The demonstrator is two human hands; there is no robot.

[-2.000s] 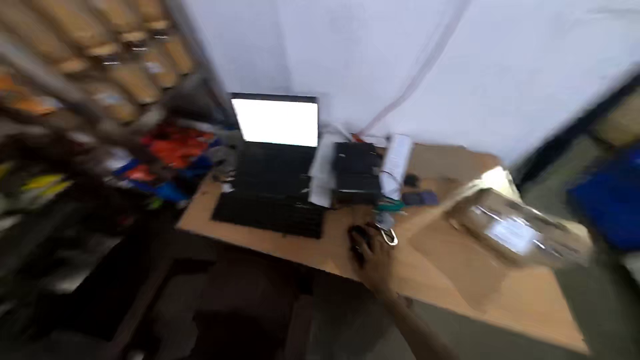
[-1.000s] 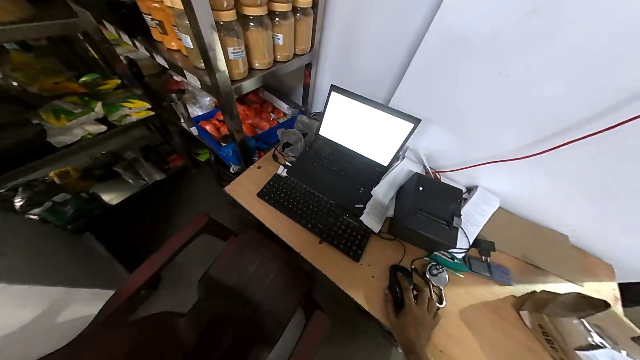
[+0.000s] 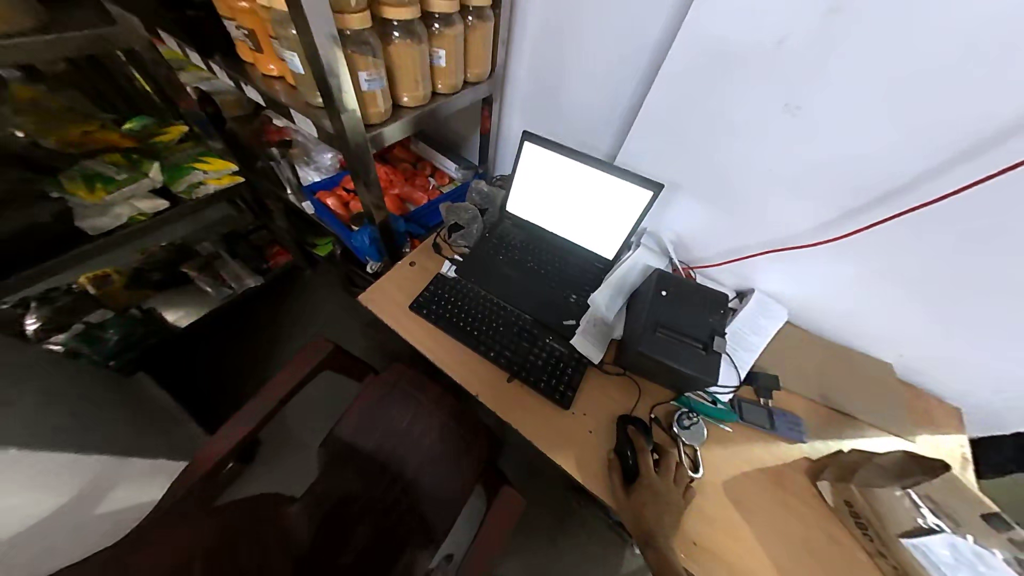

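Observation:
My right hand (image 3: 654,490) rests on a black computer mouse (image 3: 631,448) near the desk's front edge, its fingers draped over it. A round metal padlock (image 3: 690,430) lies just beyond the fingertips. Up and left of the hand is a black keyboard (image 3: 500,338), in front of a laptop (image 3: 578,196) whose screen glows white. A black receipt printer (image 3: 676,328) stands between the laptop and some papers, with paper strips (image 3: 620,292) at its left. My left hand is not in view.
A brown paper bag (image 3: 872,500) and a small mobile phone (image 3: 754,414) lie on the wooden desk (image 3: 552,436). A dark red plastic chair (image 3: 400,448) stands before it. Metal shelves with jars (image 3: 406,56) and a blue crate (image 3: 324,210) are at the left.
The view has swung and come closer to the desk. My right hand stays at the mouse throughout.

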